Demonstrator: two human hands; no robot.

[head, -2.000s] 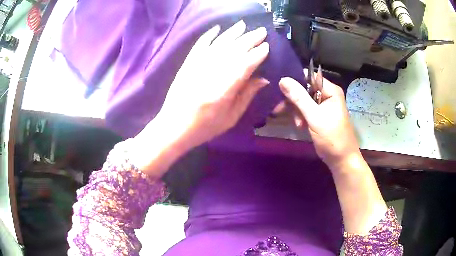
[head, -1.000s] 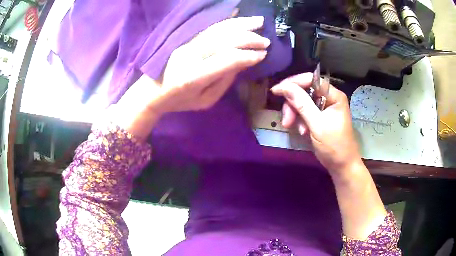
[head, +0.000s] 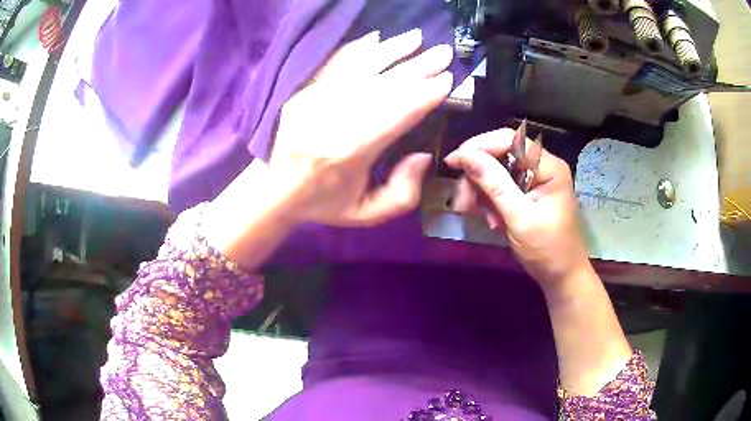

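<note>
Purple fabric lies in folds on the white table, runs under my left hand and reaches the presser foot area. My left hand lies flat on the fabric, fingers pointing towards the machine, thumb apart. My right hand is just right of it, thumb and index finger close together. It holds small metal thread snips with the two blades pointing up and slightly apart. Whether the right fingertips touch any cloth or thread cannot be told.
The dark machine front cover stands beyond my right hand, with ribbed tension dials above. The white machine table has a reddish-brown front edge. A red coil is at the upper left.
Over the last second, my left hand has moved slightly right and down, its thumb now spread. The fabric edge beside the machine has drawn back left. My right hand has barely moved and keeps the snips.
</note>
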